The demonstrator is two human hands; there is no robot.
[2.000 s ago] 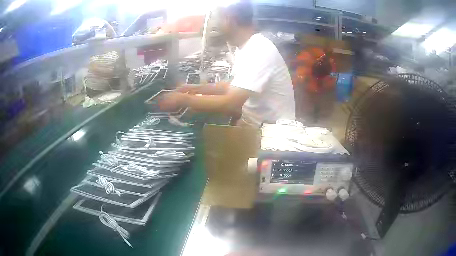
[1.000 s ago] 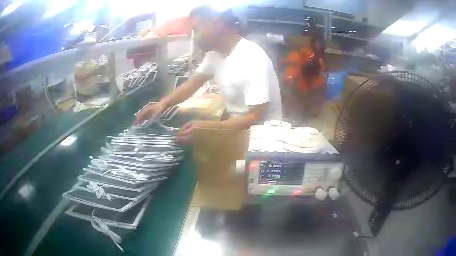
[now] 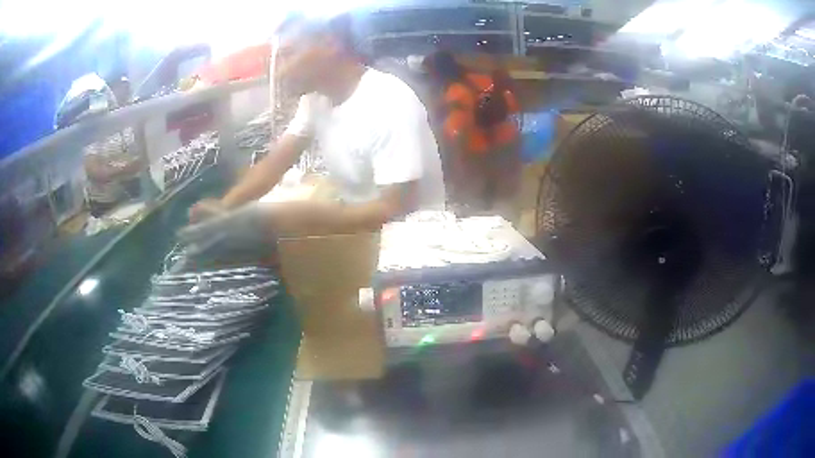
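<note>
Neither my left hand nor my right hand is in the picture. Dark panels with thin white frames [image 3: 201, 404] lie in an overlapping row on the green belt [image 3: 259, 394] at left, with white tied cords [image 3: 136, 368] on them. A light bench meter [image 3: 469, 304] stands on the table in front of me, its dark display lit, with green and red lights and two knobs at right. Loose white pieces [image 3: 447, 240] lie on its top. A brown cardboard divider [image 3: 332, 304] stands upright between belt and meter.
A person in a white T-shirt [image 3: 380, 134] leans over the belt's far part, hands at the row's far end, blurred. A large black fan [image 3: 661, 224] stands at right. Another person in orange and black [image 3: 483, 112] is behind. Something blue [image 3: 777, 428] shows at lower right.
The whole view has swung right, so belt, meter and fan sit further left. The co-worker's arms have moved from further up the belt to the far end of the panel row.
</note>
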